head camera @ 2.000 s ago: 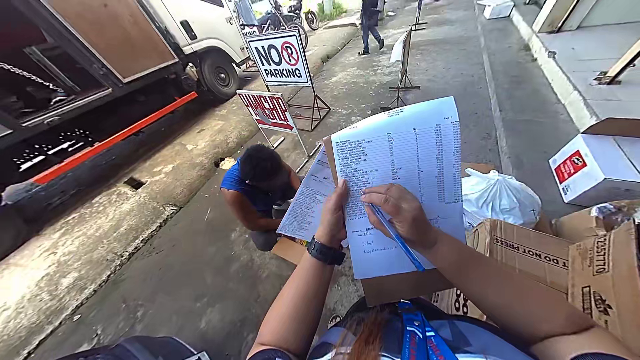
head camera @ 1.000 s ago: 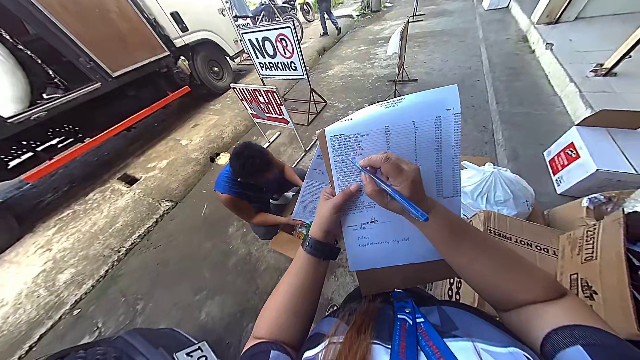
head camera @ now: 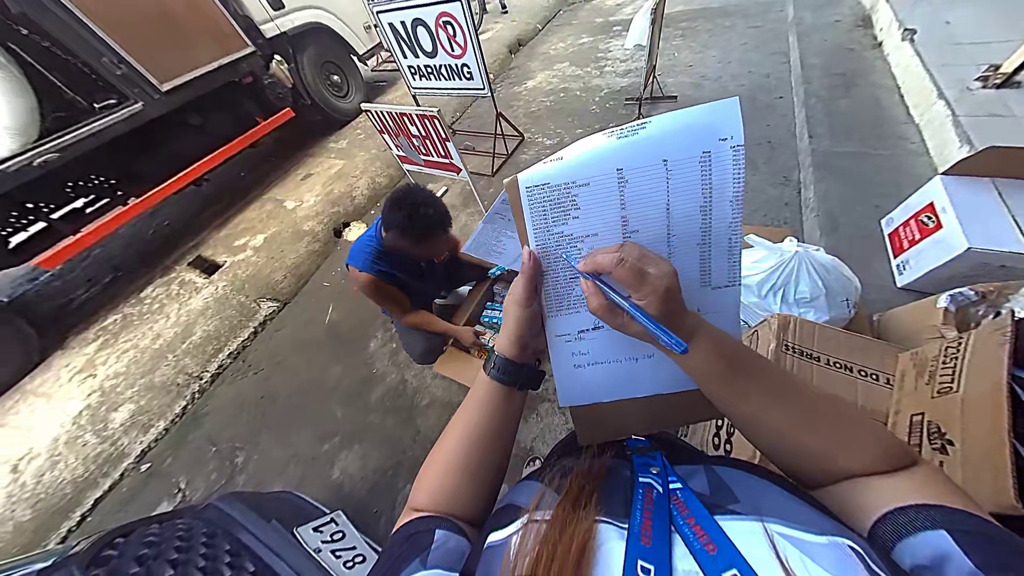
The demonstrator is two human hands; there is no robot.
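Note:
A printed paper list [head camera: 656, 352] lies on a brown cardboard backing [head camera: 640, 416] in front of me. My left hand [head camera: 524, 312] grips the left edge of the sheets and backing, a dark watch on its wrist. Between the fingers of my right hand [head camera: 640, 288] is a blue pen [head camera: 640, 312], its tip at the list's left column, partway down. Another printed sheet [head camera: 492, 236] sticks out to the left behind the backing. Handwriting shows near the bottom of the list.
A crouching person in blue [head camera: 408, 272] reaches into an open carton of small packs [head camera: 472, 320]. Cardboard boxes [head camera: 832, 360], a white plastic bag [head camera: 796, 280] and a white box [head camera: 936, 232] stand at right. Sign stands [head camera: 432, 48], a truck [head camera: 176, 48] and a vehicle [head camera: 240, 536] are at left.
My right hand with the pen has moved off the lower right part of the list toward its left column. The person walking in the background has mostly left the view.

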